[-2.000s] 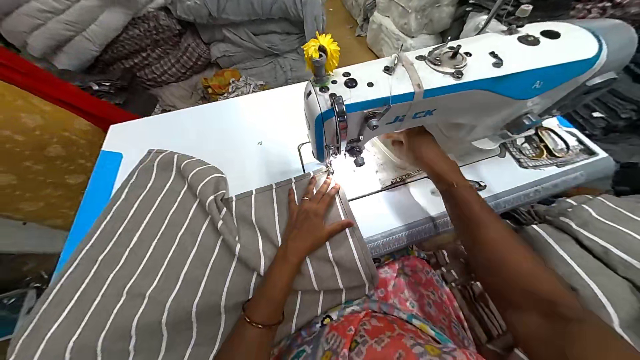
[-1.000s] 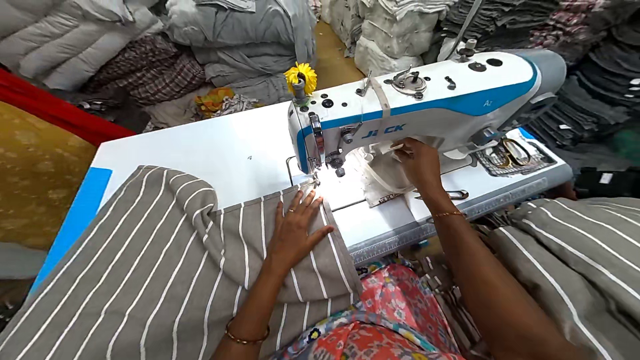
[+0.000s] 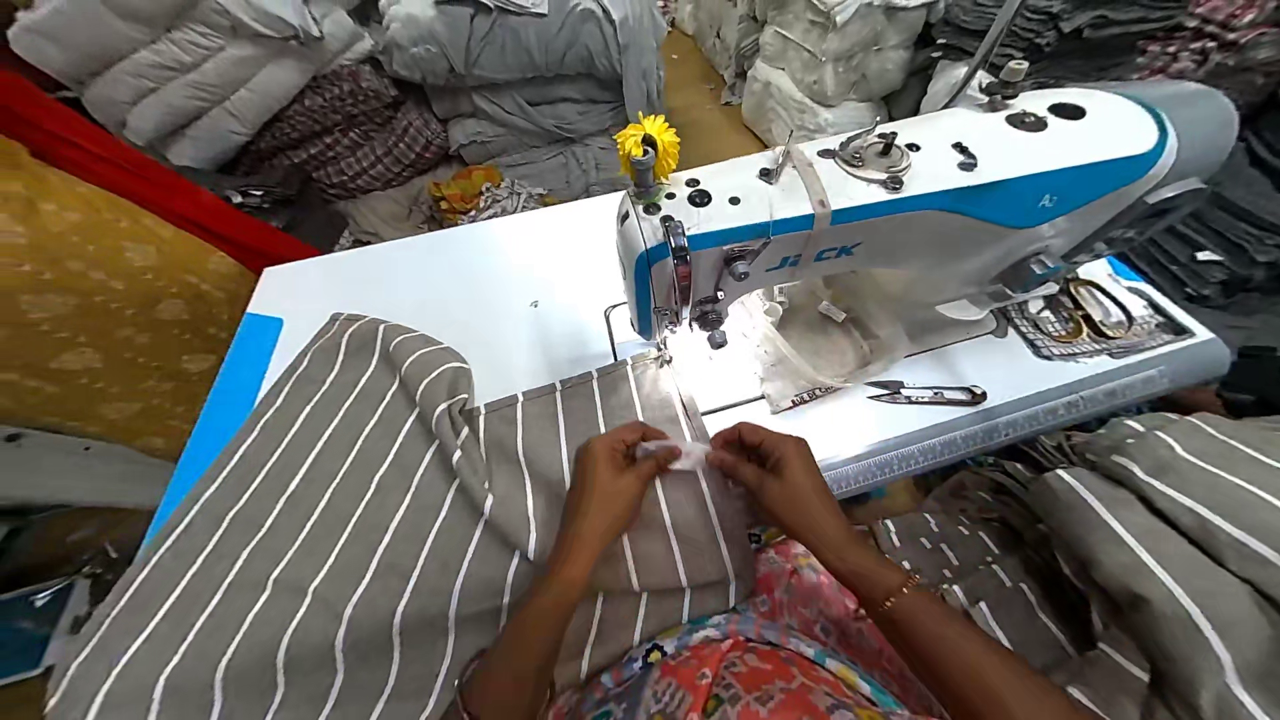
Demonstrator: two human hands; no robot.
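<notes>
My left hand [image 3: 615, 490] and my right hand [image 3: 775, 480] pinch a small white label [image 3: 680, 456] between them, above the cloth. Grey fabric with white stripes [image 3: 350, 520] covers the left of the table and drapes toward my lap. Its hemmed top edge runs to the presser foot [image 3: 662, 345] of the white and blue Jack sewing machine [image 3: 900, 210]; the needle is too small to make out. A clear plastic bag [image 3: 835, 335] lies under the machine arm, right of the foot.
Thread snips [image 3: 927, 393] lie near the table's front edge, beside a printed measuring scale [image 3: 1000, 430]. A wire tray [image 3: 1090, 345] at the right holds scissors [image 3: 1100, 308]. More striped fabric [image 3: 1150, 530] is heaped at the lower right. Bundled garments [image 3: 520, 70] stand behind the white table [image 3: 440, 270].
My right hand has come from the plastic bag under the machine arm to the front of the cloth. My left hand has left the cloth near the presser foot. A white label now shows between them.
</notes>
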